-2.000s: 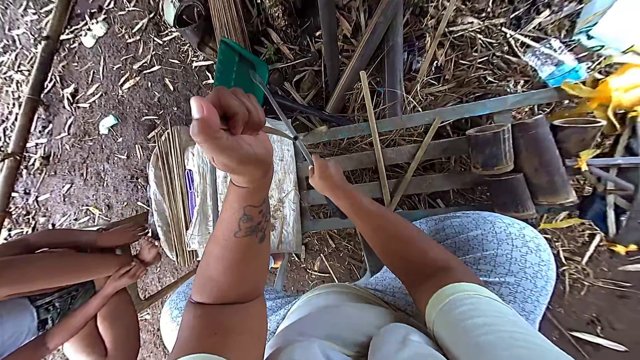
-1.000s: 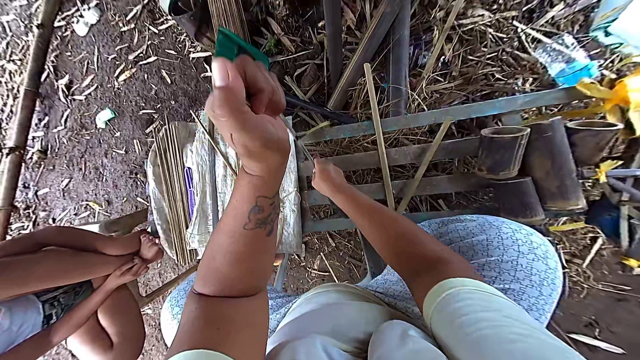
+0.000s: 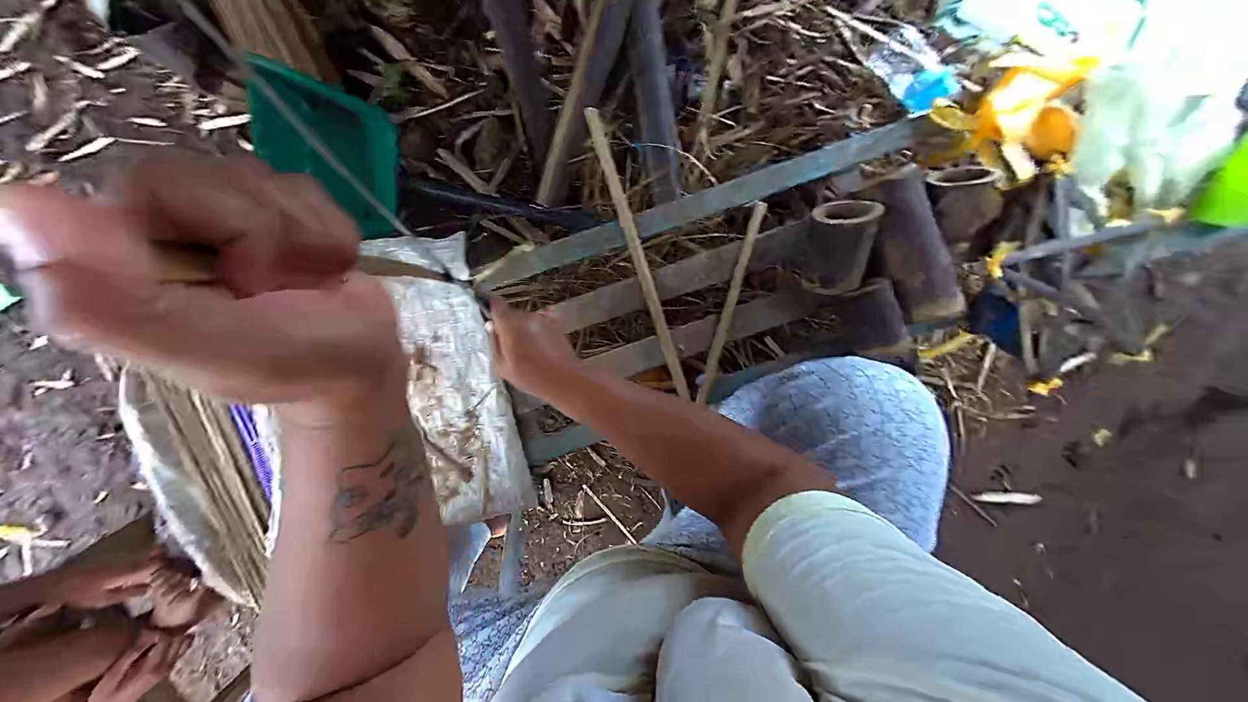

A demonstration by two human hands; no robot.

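My left hand (image 3: 214, 273), blurred and close to the camera, is raised at the left with its fingers curled around a thin bamboo strip (image 3: 390, 266), which reaches toward my right hand. My right hand (image 3: 526, 346) is closed on the dark handle of what looks like a knife, above the slatted bench. A long, thin grey length (image 3: 307, 127) runs from near this hand to the upper left; whether it is blade or strip I cannot tell. Under both hands lies a stained white woven sack (image 3: 463, 409). A bundle of thin strips (image 3: 200, 458) lies left of it, partly behind my left arm.
Bamboo tubes (image 3: 843, 244) stand at the right of the slatted bench (image 3: 721, 200); two sticks (image 3: 634, 244) lean across its slats. Behind my left hand is a green plastic container (image 3: 327, 141). Another person's hands (image 3: 161, 624) are at lower left. Yellow plastic (image 3: 1024, 107) lies at upper right.
My left hand has moved to the left, farther from my right hand, which stays near the sack's edge. The green container shows more fully than a second ago.
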